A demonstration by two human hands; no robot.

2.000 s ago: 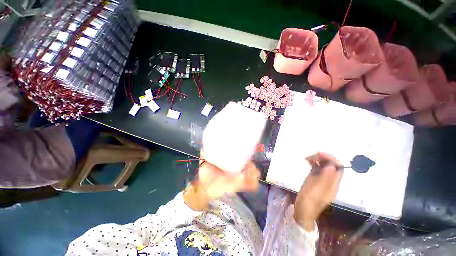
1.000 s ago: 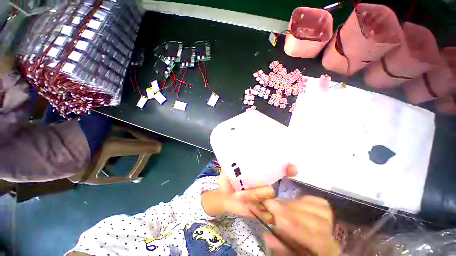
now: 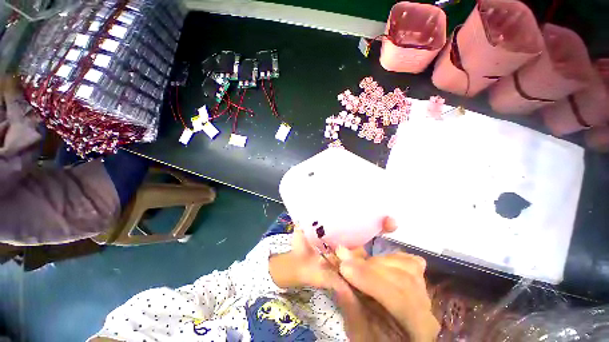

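A pale pink housing (image 3: 337, 194) is held above the bench's front edge, with small dark slots on its lower side. My left hand (image 3: 300, 267) grips its lower end; a fingertip shows at its right side. My right hand (image 3: 390, 280) is at the housing's lower edge by the slots, fingers pinched on a thin dark tool, probably tweezers (image 3: 329, 257). The tool's tip meets the housing near the slots. A black leaf-shaped patch (image 3: 512, 205) lies on the white work pad (image 3: 454, 180). The housing's inside is hidden.
Small pink moulded pieces (image 3: 374, 110) lie beside the pad. Pink housings (image 3: 413, 40) stand and lean at the upper right. Boards (image 3: 247, 70) with red wires and white batteries (image 3: 283, 131) lie mid-bench. A wired-module stack (image 3: 107, 60), a stool (image 3: 163, 207) and a seated person's leg (image 3: 60, 194) are left.
The right hand has moved left from the black patch on the pad to the housing's lower edge. The housing has been turned, and its slotted side now shows.
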